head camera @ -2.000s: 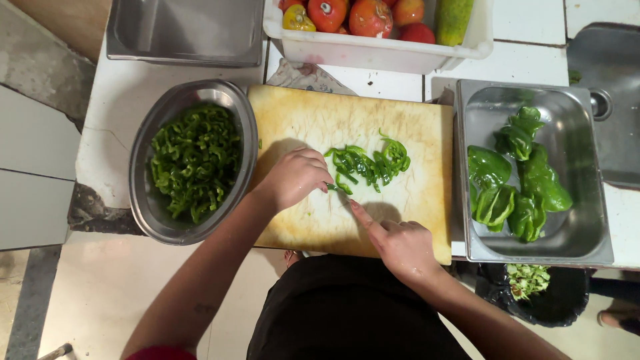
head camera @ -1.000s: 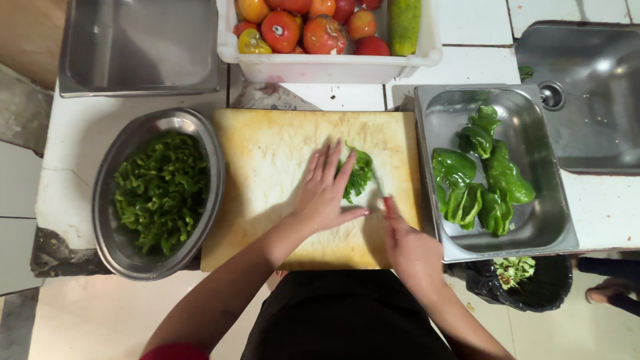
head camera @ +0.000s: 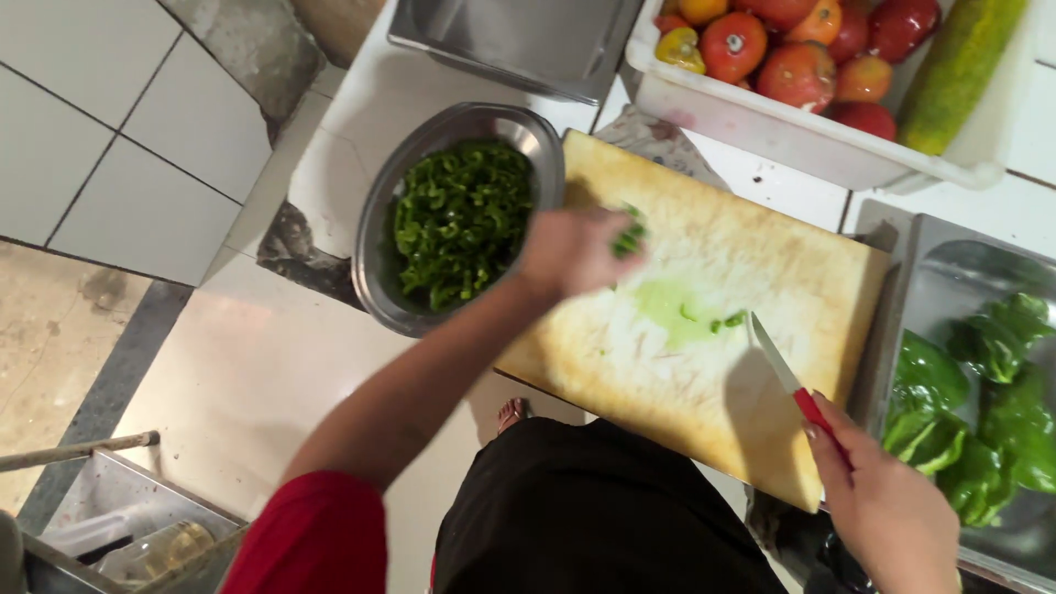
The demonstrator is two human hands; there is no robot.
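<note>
My left hand [head camera: 582,252], slightly blurred, is closed around chopped green pepper [head camera: 629,235] above the upper left of the cutting board [head camera: 825,272], beside the oval metal bowl [head camera: 375,247]. That bowl holds a heap of chopped green pepper [head camera: 462,219]. In my right hand [head camera: 887,495] is a knife [head camera: 784,363] with a red handle, its blade slanting up and left over the board. A few green bits [head camera: 728,322] lie near the blade tip, beside a wet green patch. Whole green peppers [head camera: 1019,421] rest in a metal pan [head camera: 912,272] at the right.
A white plastic bin [head camera: 759,136] with tomatoes [head camera: 796,76] and a long yellow-green vegetable [head camera: 957,74] stands behind the board. An empty metal pan [head camera: 516,41] sits behind the bowl. Below left is a metal container [head camera: 140,495] holding a bottle.
My left hand has left the board's middle and moved toward the bowl, now gripping the chopped pepper that lay on the board. The knife stays in my right hand. The view has turned and shifted left.
</note>
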